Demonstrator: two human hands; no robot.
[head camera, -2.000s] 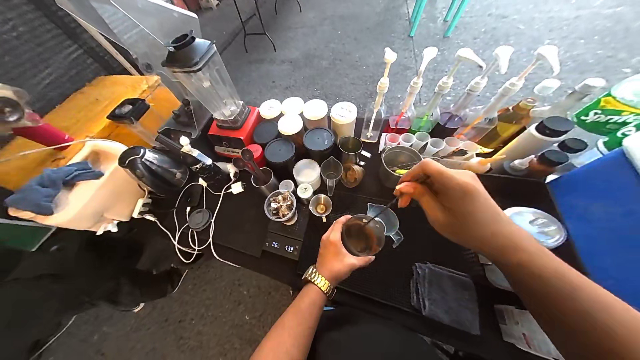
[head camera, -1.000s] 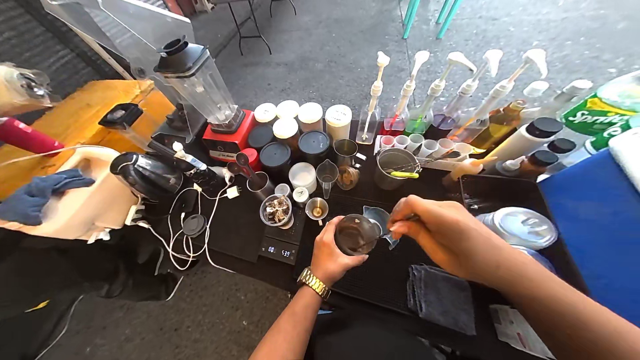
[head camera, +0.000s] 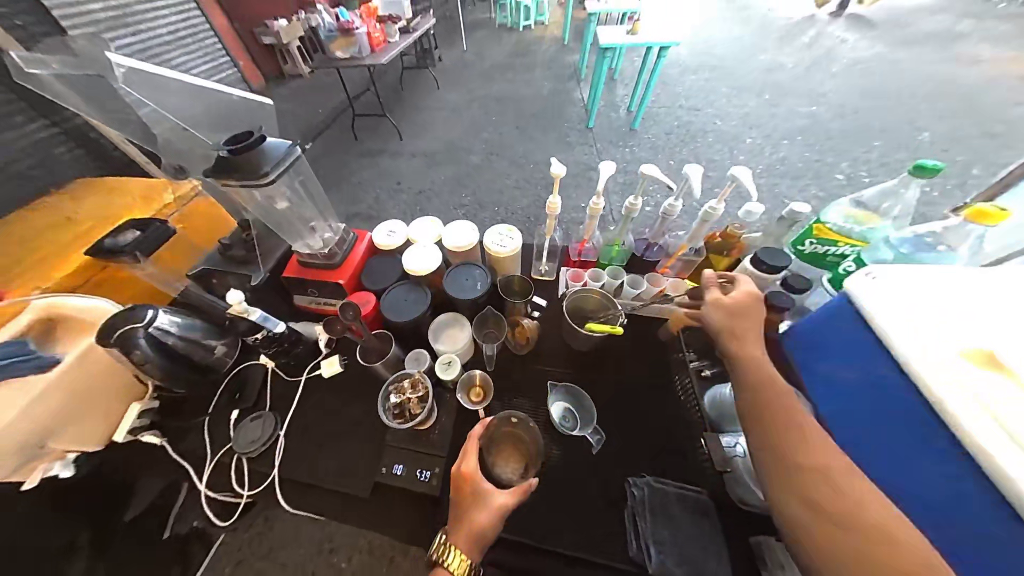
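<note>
My left hand grips a cup with a brownish inside, near the front of the black-covered table. My right hand holds the handle end of a thin metal utensil, whose other end reaches the metal pot. A yellow-green handle lies across that pot's rim. Right of the held cup stands a clear plastic measuring jug. Left of it are a small measuring cup and a digital scale. A clear cup with brown, icy-looking pieces stands at the scale's back edge.
Pump bottles of coloured liquid stand at the back, behind small cups. Lidded jars, a red-based blender, a black kettle and white cables are left. A blue-and-white cooler and a folded grey cloth are right.
My right hand has moved away from the held cup, back and right to beside the pot. The measuring jug is now uncovered. The view has tilted up, showing more ground and tables.
</note>
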